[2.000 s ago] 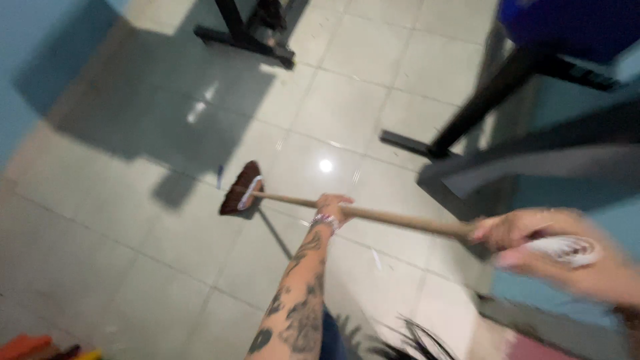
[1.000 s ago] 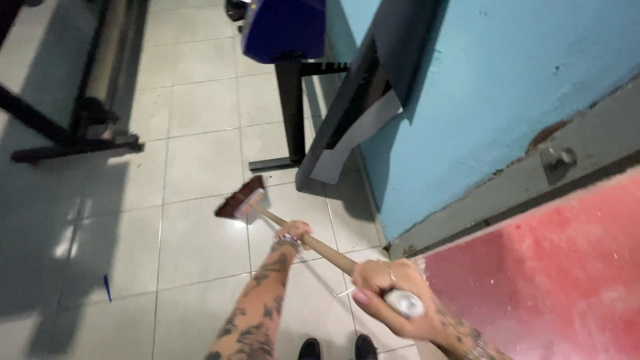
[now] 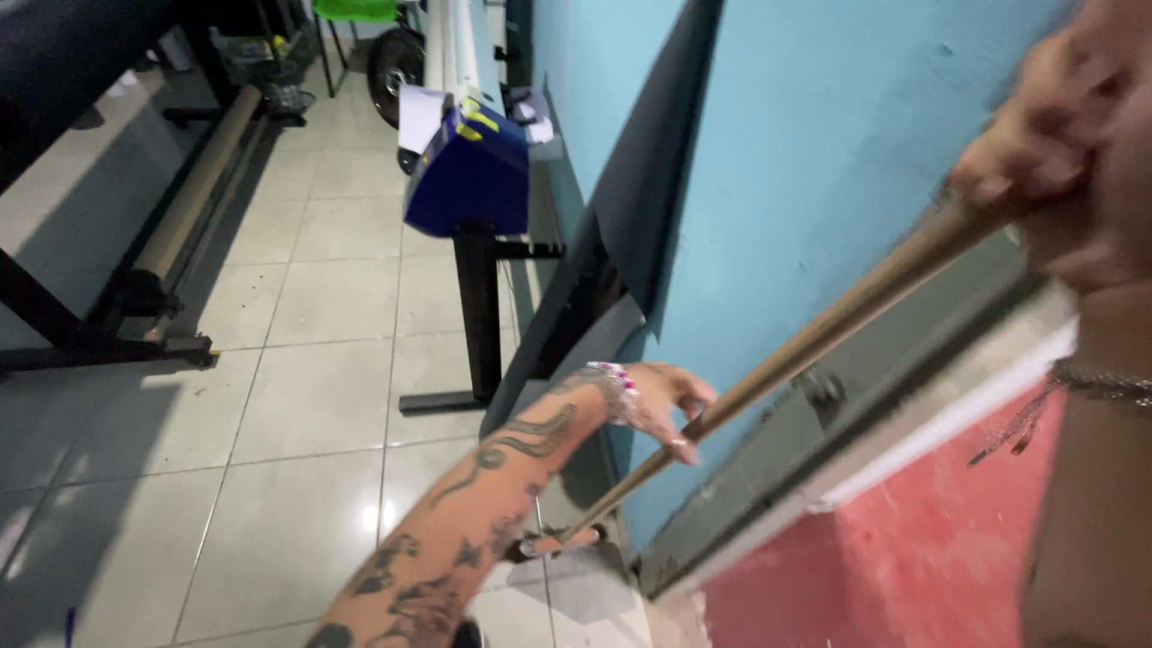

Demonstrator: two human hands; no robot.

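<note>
A broom's wooden handle [image 3: 810, 337] slants from the upper right down to the broom head [image 3: 562, 542], which is on the tiled floor close to the blue wall, partly hidden behind my left forearm. My right hand [image 3: 1044, 153], blurred at the upper right, is closed around the upper handle. Lower down, my left hand [image 3: 661, 405], with a beaded bracelet at the wrist, has its thumb and fingers loosely around the handle. A dark rolled sheet [image 3: 630, 198] leans on the wall beyond my left hand.
A blue-ended machine [image 3: 472, 175] on a black stand [image 3: 477, 315] is ahead. Another black frame with a long roll [image 3: 202, 184] stands at left. A grey door-frame-like strip [image 3: 810, 423] borders a red surface [image 3: 864, 576] at right. A green chair [image 3: 355, 11] and a wheel [image 3: 396, 76] are farther back.
The broom head has moved close to the blue wall's base, beside the leaning sheet. My right hand has risen with the handle's upper end. The view has swung markedly up and along the wall.
</note>
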